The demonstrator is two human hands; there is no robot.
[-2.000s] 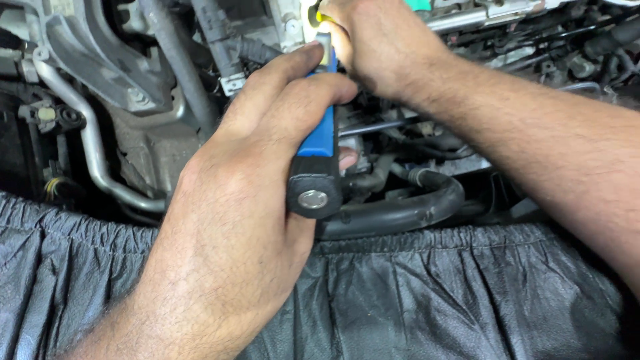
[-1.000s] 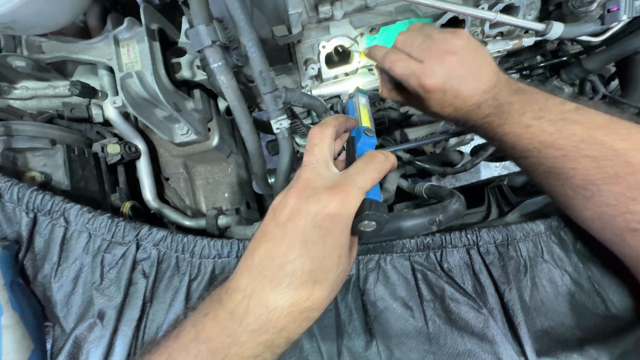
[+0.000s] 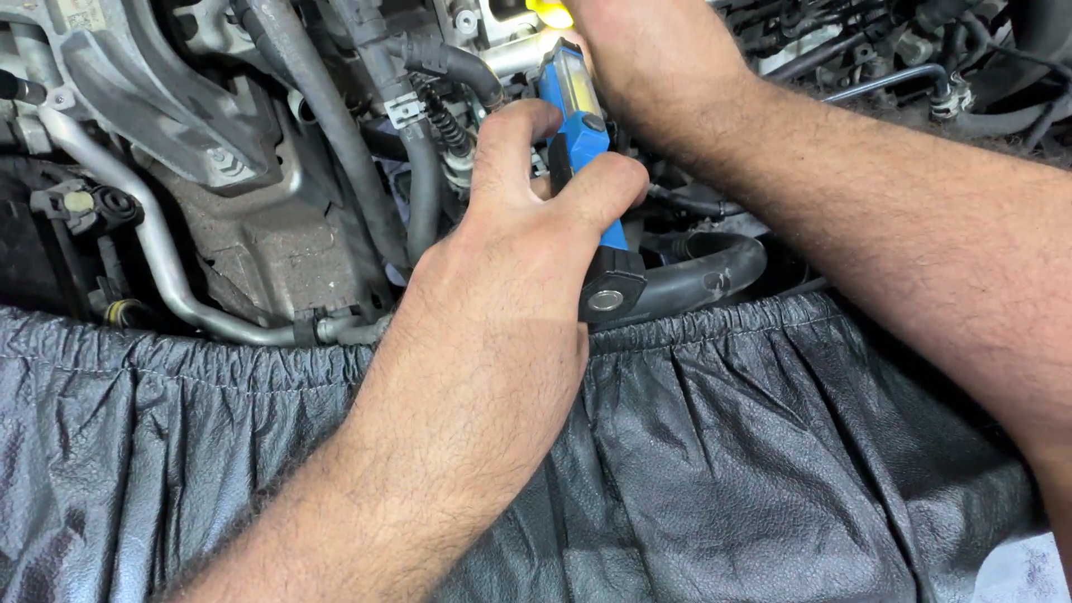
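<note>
My left hand grips a blue and black hand-held work light, its lit strip facing up and its round-ended black base toward me. The far end of the light is close to my right hand, which reaches in at the top edge over the engine. A bright yellow item shows beside the right hand, lit strongly; whether those fingers hold it is hidden, as they are cut off by the frame's top edge. Just left of it lies a pale metal engine part.
A black fender cover with a gathered edge drapes across the front. Beyond it are a bent metal pipe, rubber hoses, a cast metal bracket and a thick black hose near the light's base.
The view has moved in closer, and the engine's port opening and the green item seen one second ago are out of frame. My left hand still holds the light.
</note>
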